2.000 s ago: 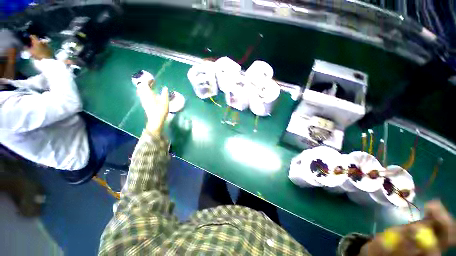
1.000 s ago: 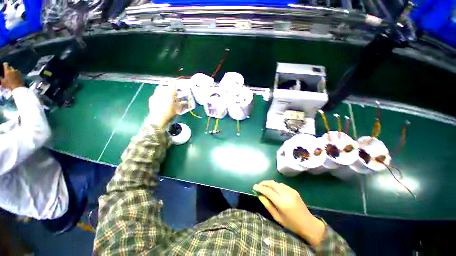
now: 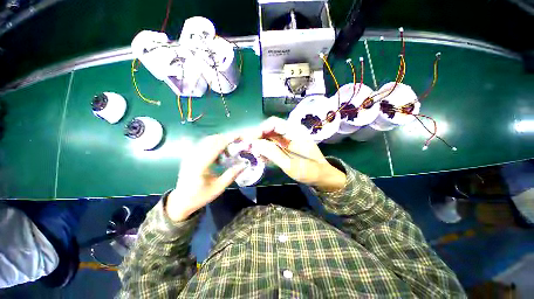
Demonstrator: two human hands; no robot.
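Observation:
My left hand [image 3: 202, 169] and my right hand [image 3: 295, 156] meet at the bench's front edge around a white unit [image 3: 250, 174] with a dark part in its opening. Reddish wires [image 3: 276, 139] show by my right fingers. My fingers and glare hide much of the unit, so its exact fit cannot be told. Two loose white ball heads with black round centres, one farther left [image 3: 116, 108] and one nearer [image 3: 150, 134], lie on the green bench. Several white cylindrical housings [image 3: 190, 73] with trailing wires stand grouped behind them.
The white screw feeder [image 3: 293, 49] stands at the back centre. A row of joined units [image 3: 355, 93] with loose wires is right of it. A dark arm-like shape [image 3: 349, 29] is beside the feeder. Another person's pale sleeve [image 3: 26, 248] shows at lower left.
The view has tilted down. My left hand has come from the housing group to the front centre. My right hand has risen from the bench edge and joined it around the white unit.

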